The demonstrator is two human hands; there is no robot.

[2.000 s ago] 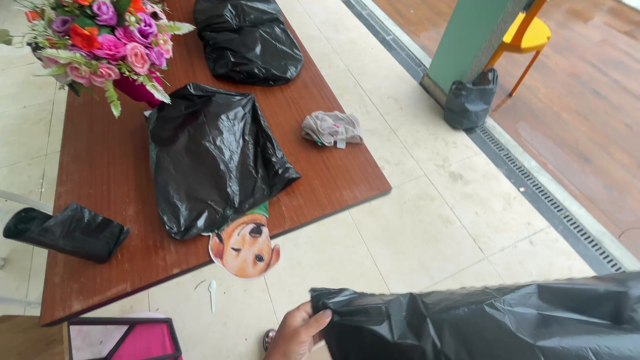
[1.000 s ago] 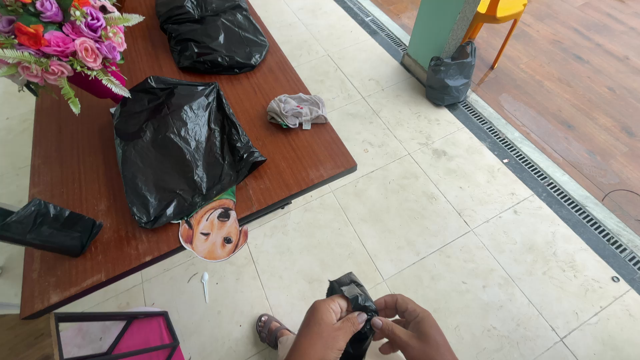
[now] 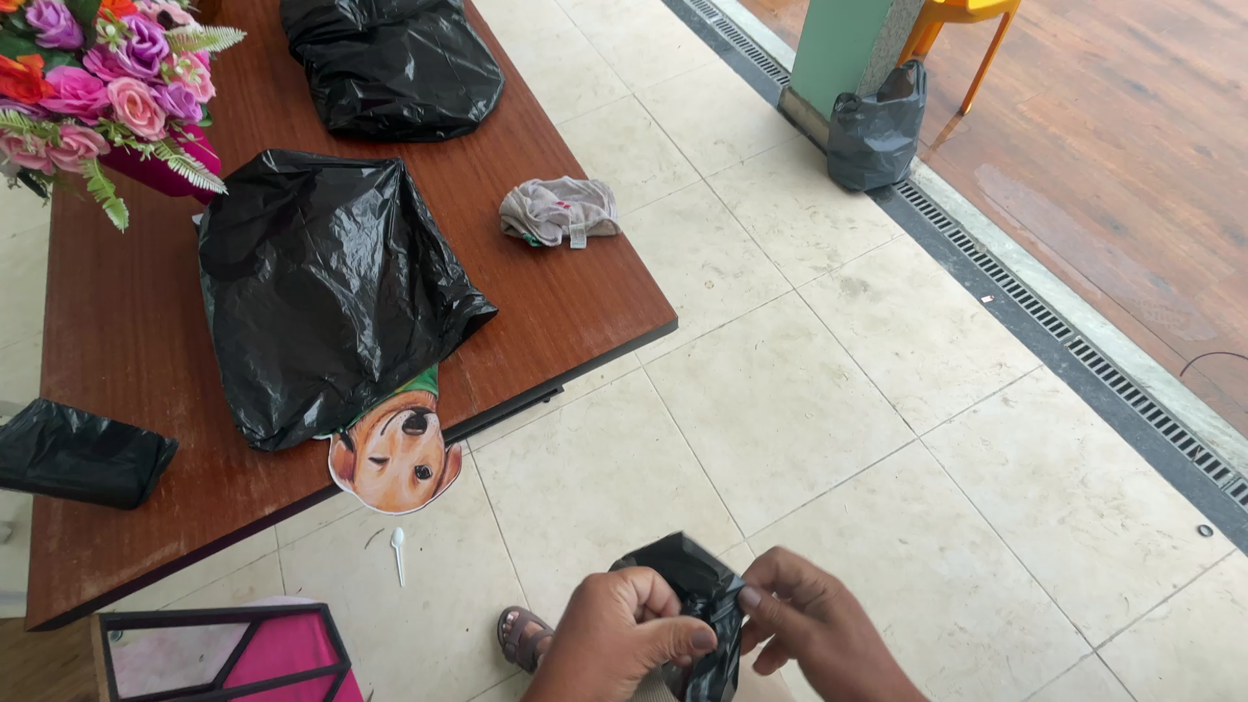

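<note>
Low in the view, my left hand (image 3: pixel 634 634) grips a gathered black plastic bag (image 3: pixel 682 565), whose end pokes up above the fingers. My right hand (image 3: pixel 809 614) pinches the bag's right edge between thumb and fingers. On the wooden table (image 3: pixel 546 331), a large black plastic bag (image 3: pixel 322 283) partly covers a dog-face cutout (image 3: pixel 395 453) that juts past the table edge. Another black bag (image 3: pixel 400 68) lies farther back, and a folded black bag (image 3: pixel 83 453) lies at the left edge. A crumpled pale cloth (image 3: pixel 559 212) rests near the right edge.
Artificial flowers in a pink pot (image 3: pixel 161 161) stand at the table's upper left. Below are a black-framed pink and white panel (image 3: pixel 229 653) and a white plastic spoon (image 3: pixel 398 556) on the floor. A tied grey bag (image 3: pixel 877 132) sits by a green pillar (image 3: pixel 848 58), beside a drain grate (image 3: pixel 1053 327).
Two seconds ago the bag was spread wide to the right from one hand; it is now gathered small between both hands. Since one second ago my hands have stayed close together on it.
</note>
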